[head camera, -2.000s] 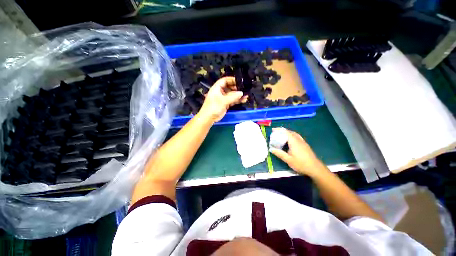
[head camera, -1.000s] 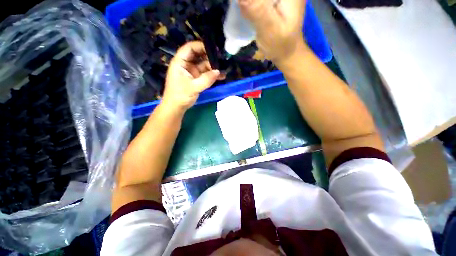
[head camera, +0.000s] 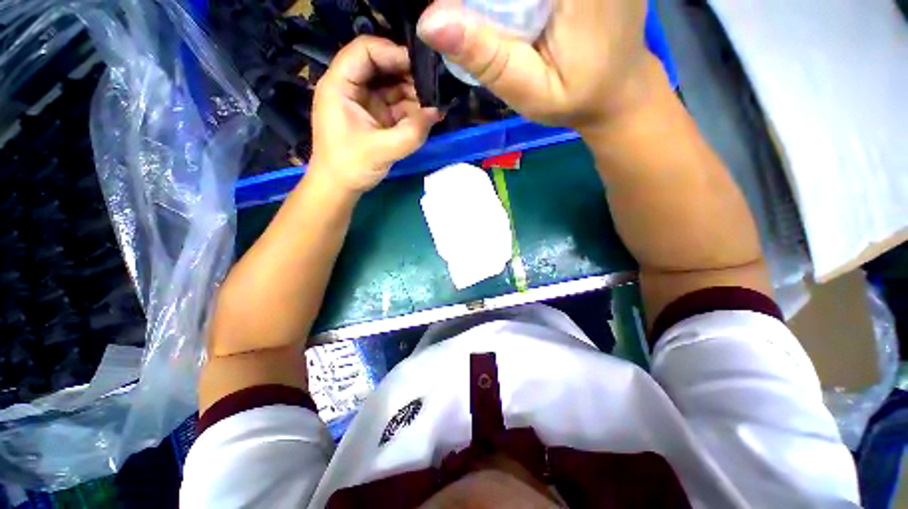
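Observation:
My left hand (head camera: 373, 119) grips a long black housing (head camera: 425, 72) upright between thumb and fingers over the front of the blue tray. My right hand (head camera: 558, 65) is raised at the top, closed around a whitish translucent bottle (head camera: 510, 14), right beside the housing. The bottle's tip is hidden, so I cannot tell whether it touches the housing. The blue tray (head camera: 478, 144) holds dark loose pieces (head camera: 264, 60), partly hidden by my hands and cut off by the top edge.
A white pad (head camera: 466, 224) lies on the green mat beside a yellow-green strip with a red end (head camera: 510, 219). Crinkled clear plastic (head camera: 164, 199) surrounds black parts (head camera: 60, 239) at left. A white sheet (head camera: 836, 119) lies at right, with tan cardboard (head camera: 841, 328) below it.
My right hand took the bottle from beside the white pad up over the tray to the housing. My left hand still holds the housing. The view has shifted, bringing the hands nearer the top edge.

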